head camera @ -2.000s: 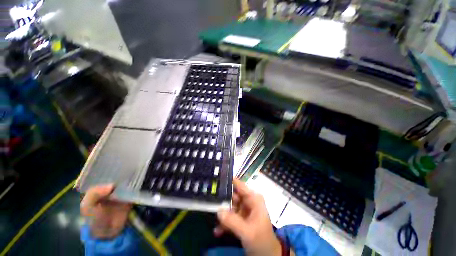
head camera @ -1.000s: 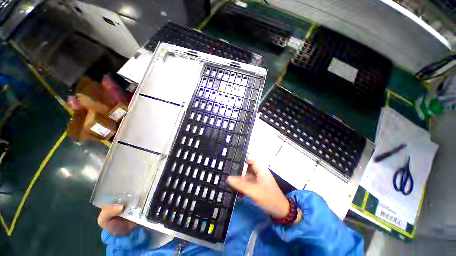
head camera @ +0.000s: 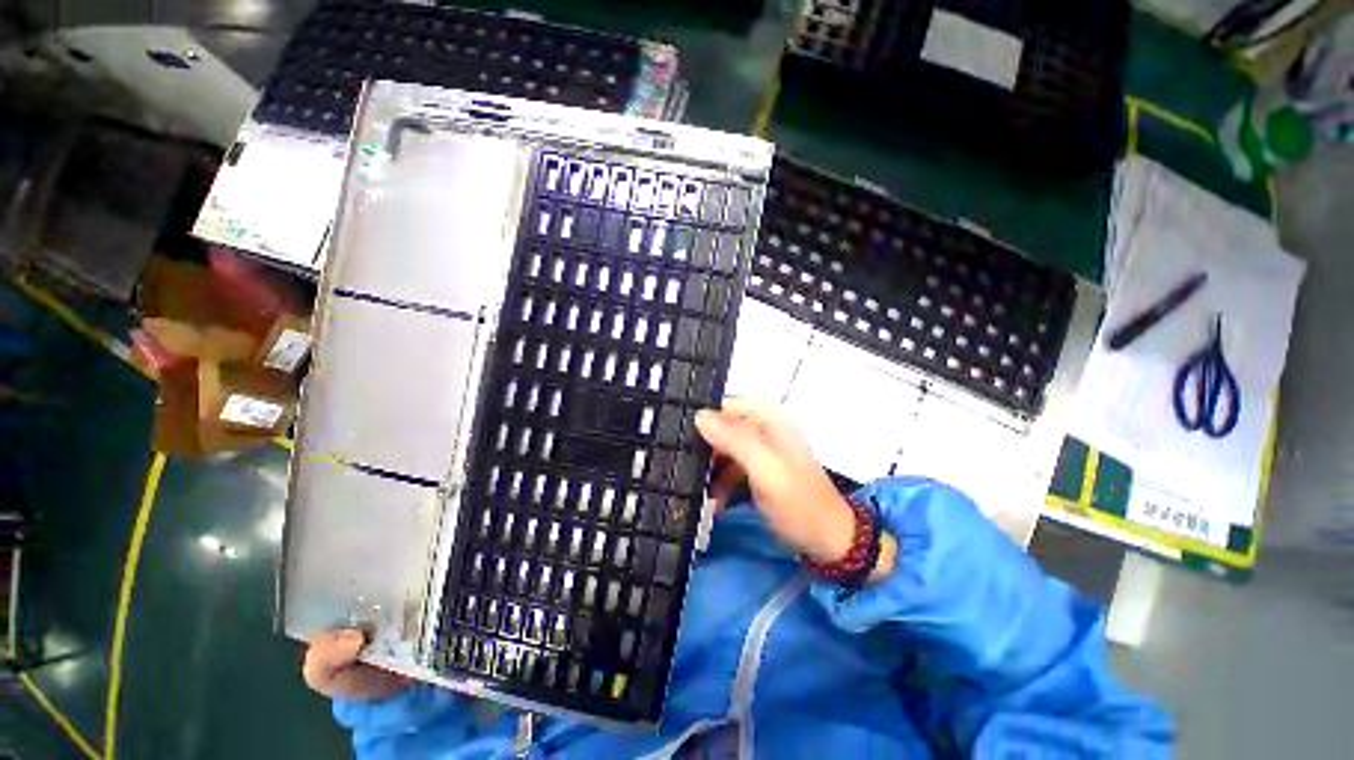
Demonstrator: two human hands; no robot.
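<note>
A silvery tray carrier plate [head camera: 389, 379] is held up in front of me, with a black component tray [head camera: 587, 446] on its right side. Many tray pockets show pale pieces, some are dark, and one near the bottom looks yellow. My left hand [head camera: 351, 665] grips the plate's lower left corner, with the thumb on top. My right hand [head camera: 780, 483] is at the right edge of the plate beside the tray, thumb side at the edge and the other fingers partly hidden behind it.
Another loaded plate [head camera: 846, 394] lies on the bench at right, and a stack of loaded plates [head camera: 275, 193] is behind at left. A labelled tray stack [head camera: 950, 97] is at the back. Record sheets [head camera: 1188, 282] hold a pen [head camera: 1158, 310] and scissors [head camera: 1207, 389]. Cardboard boxes [head camera: 223, 371] are low at left.
The view has tipped down from the far benches. The held plate has turned more upright in view. My right hand has moved from the plate's lower edge up to its right edge.
</note>
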